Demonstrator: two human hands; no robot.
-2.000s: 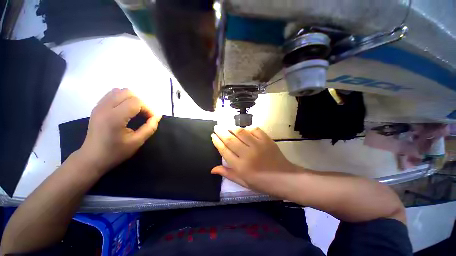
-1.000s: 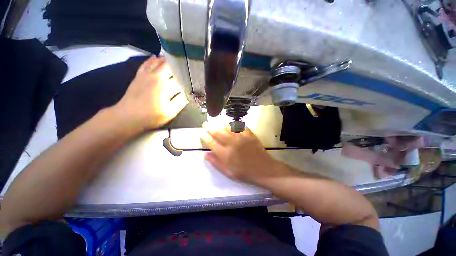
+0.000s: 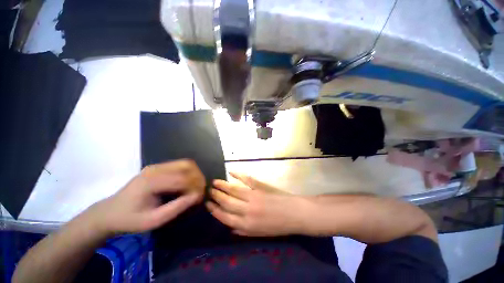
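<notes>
A black cut panel (image 3: 179, 135) lies lengthwise on the white table left of the needle area, its near part reaching the lap. My left hand (image 3: 166, 196) is on the panel with fingers curled, thumb and fingertips pinched on the cloth. My right hand (image 3: 243, 207) lies flatter at the panel's right edge, fingertips on the cloth and thumb apart. The two hands almost touch. The sewing machine head (image 3: 265, 33) stands above; its presser foot is lost in the lamp glare, with the panel's far right corner close to it.
Large black panels (image 3: 33, 121) lie at the left table edge, and a dark stack (image 3: 116, 27) lies behind. Small black pieces (image 3: 351, 131) sit under the machine arm. Pink scraps (image 3: 436, 163) lie at the right. A blue crate (image 3: 124, 257) is below the table.
The panel has been turned and drawn back from beside the machine head toward me. Both hands have moved nearer to the body, the left one also slightly right.
</notes>
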